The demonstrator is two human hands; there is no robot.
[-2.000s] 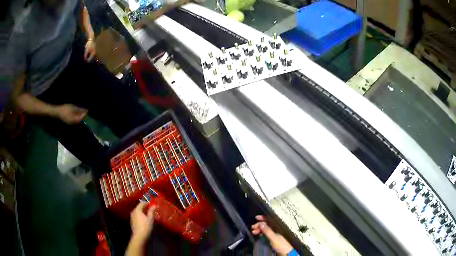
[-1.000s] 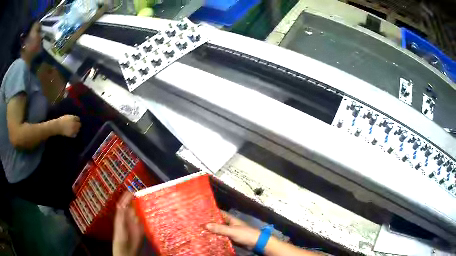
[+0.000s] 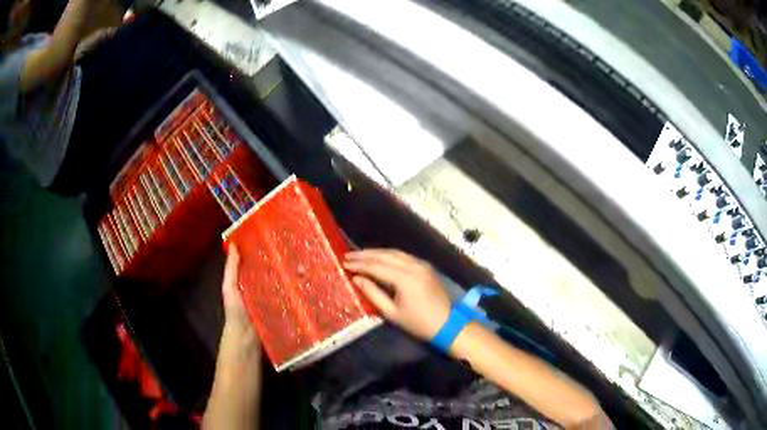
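Note:
A thick packed board stack in shiny red bubble wrap (image 3: 294, 273) is held between both hands in the lower middle, with pale board edges at its top and bottom ends. My left hand (image 3: 233, 290) is at the stack's left side, its fingers partly hidden by it. My right hand (image 3: 399, 285) lies on the stack's right side and wears a blue wrist strap (image 3: 458, 323). The black crate (image 3: 262, 155) is to the left and holds upright red bundles (image 3: 164, 189) with pale board edges.
The metal-railed conveyor (image 3: 538, 168) crosses the upper right, carrying a populated PCB panel (image 3: 715, 210). A worn pale ledge (image 3: 505, 252) runs in front of it. Small white boards (image 3: 734, 134) lie on the grey bench behind. Another person's arm (image 3: 55, 50) is at the upper left.
The wrapped stack has come up out of the crate and is now between both hands. In the last second it has turned and its lower end has come into view. The view has shifted too.

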